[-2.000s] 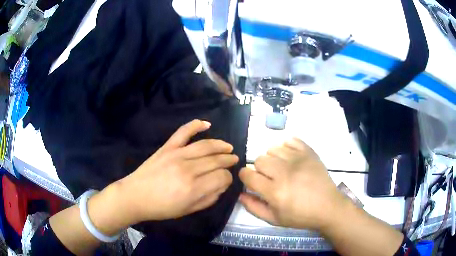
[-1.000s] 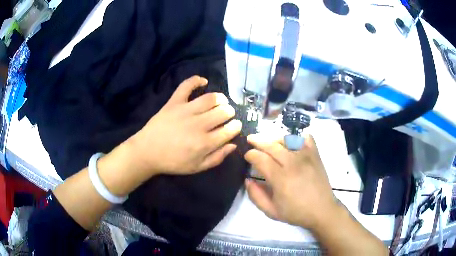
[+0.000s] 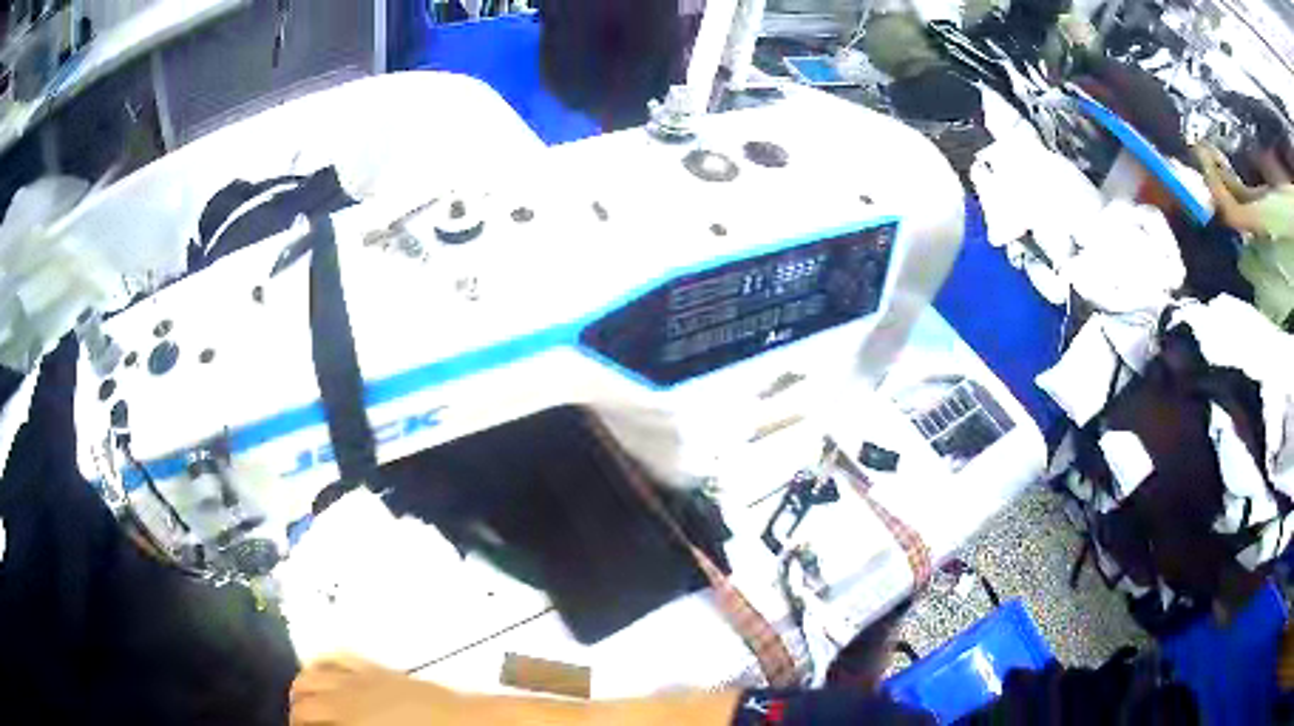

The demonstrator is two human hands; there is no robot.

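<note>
The white sewing machine [image 3: 539, 305] with a blue stripe and a dark display panel fills the middle of the view. Black cloth [image 3: 57, 596] lies at the lower left, beside the needle end. My right hand [image 3: 348, 695] is at the bottom edge, left of centre, cut off by the edge; its fingers are not clear. My left hand is out of the picture. A long black strip [image 3: 335, 355] hangs over the machine head. A dark pile [image 3: 554, 511] lies under the machine arm.
A brown label [image 3: 546, 674] lies on the bed. Small metal tools [image 3: 802, 518] and patterned bands [image 3: 731, 603] lie at the table's right end. A blue bin [image 3: 979, 667] stands below. White and black cloth [image 3: 1171, 440] is heaped at the right. A person [image 3: 1256, 213] is at the upper right.
The view has swung right and up, showing the whole machine and the room. My left hand has left the picture, and my right hand is now at the bottom edge.
</note>
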